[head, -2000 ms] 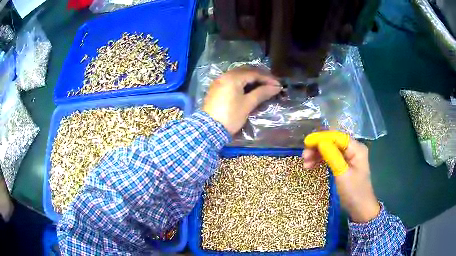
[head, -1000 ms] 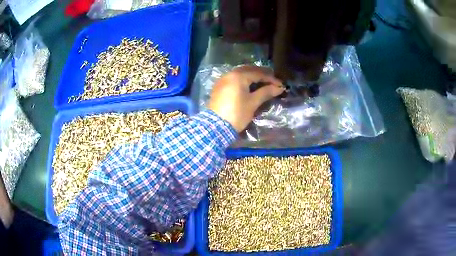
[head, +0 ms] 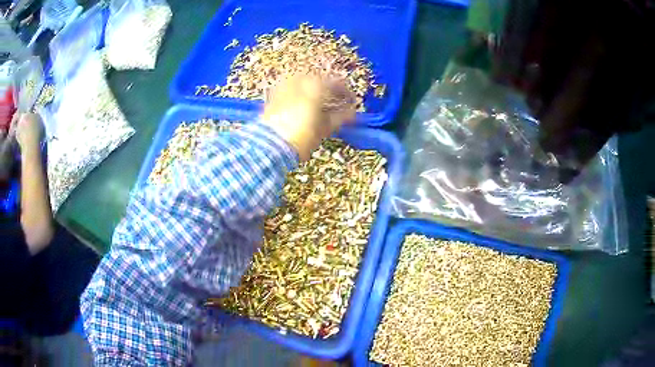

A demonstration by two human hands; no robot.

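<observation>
My left hand [head: 309, 107] is blurred, over the near edge of the upper-left parts tray [head: 393, 43] and its loose pile of small metal pieces [head: 309, 54]. Its fingertips are too blurred to tell whether they hold a piece. My checked sleeve covers part of the large left tray [head: 388, 193], which holds coarse gold-coloured pieces [head: 316, 236], a few with red bits. The right tray [head: 562, 287] holds a fine, even heap of small gold pieces [head: 467, 308]. My right hand is out of the picture.
A clear plastic bag [head: 495, 179] lies right of the trays under a dark, blurred machine [head: 574, 64]. Filled bags of parts [head: 86, 129] lie at upper left. Another person's forearm [head: 34, 186] is at the left edge. The bench top [head: 151, 100] is dark green.
My left hand has moved left from the clear bag by the machine to the upper-left tray. The view has swung left. My right hand, visible two seconds ago, is gone.
</observation>
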